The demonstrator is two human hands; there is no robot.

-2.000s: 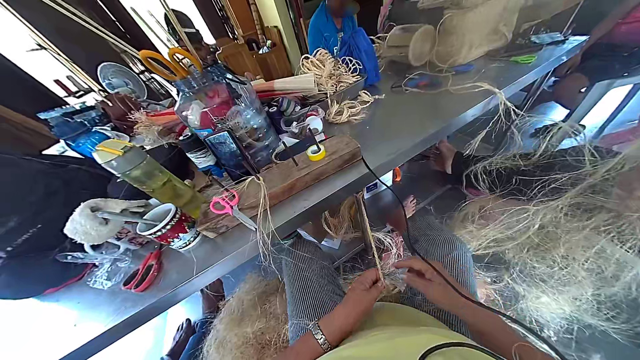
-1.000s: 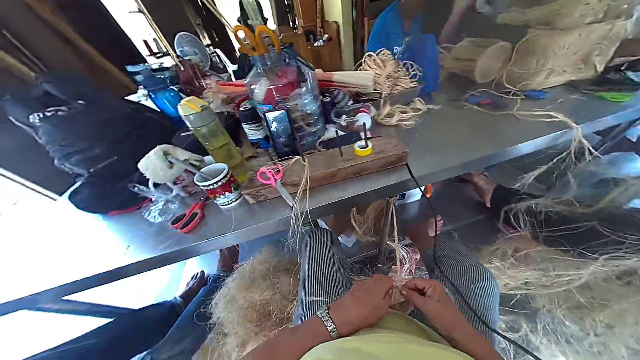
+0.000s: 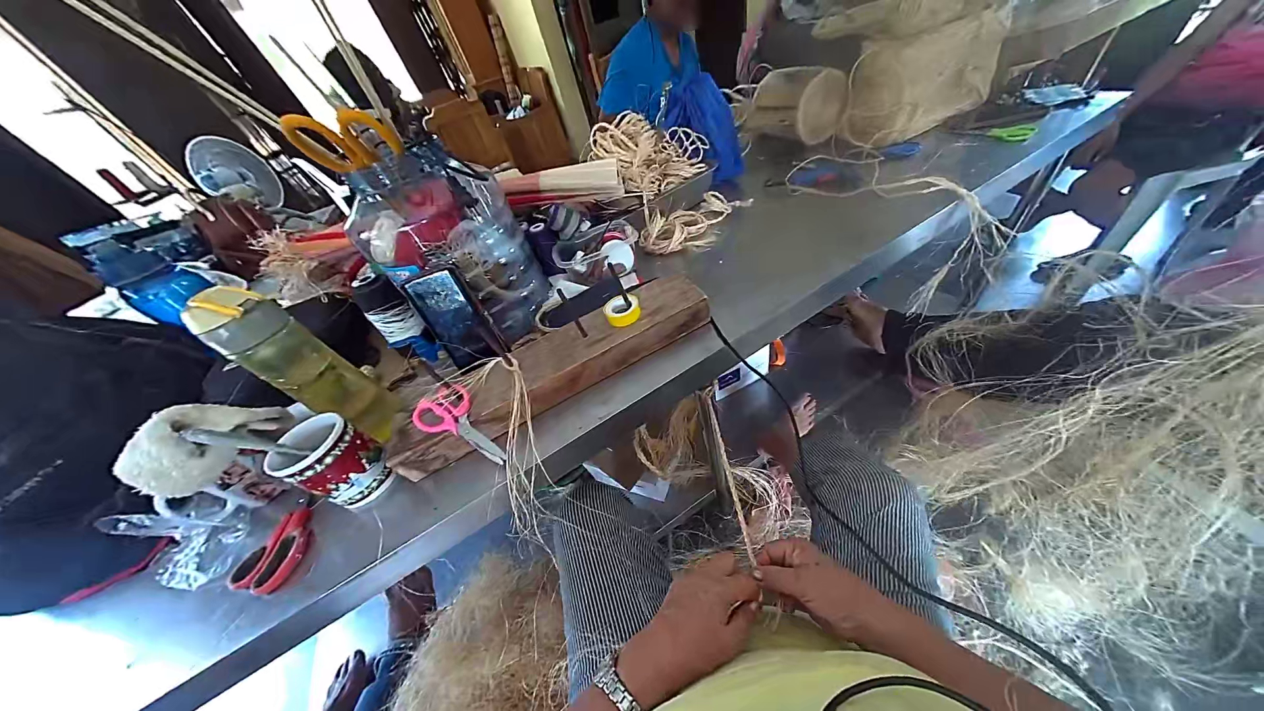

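Note:
In my lap, my left hand [image 3: 699,614] and my right hand [image 3: 812,583] meet fingertip to fingertip, both pinching the lower end of a thin strand of plant fiber [image 3: 729,474]. The strand runs up from my fingers toward the table's edge, beside a dark upright piece. Loose pale fibers [image 3: 775,499] lie between my knees just beyond the fingers. A large heap of fiber [image 3: 1106,474] spreads to my right, and another bundle [image 3: 489,632] hangs by my left leg.
On the metal table [image 3: 790,252] are a wooden board [image 3: 592,365], pink-handled scissors [image 3: 454,420], yellow tape [image 3: 622,310], a bottle [image 3: 296,360], a mug [image 3: 331,459], red-handled scissors [image 3: 276,553] and coiled cord [image 3: 647,158]. A black cable [image 3: 849,533] crosses my right leg. A person [image 3: 647,64] sits beyond the table.
Both hands stay together at the fiber in my lap, with small shifts of the fingers. The view has swung one way and back.

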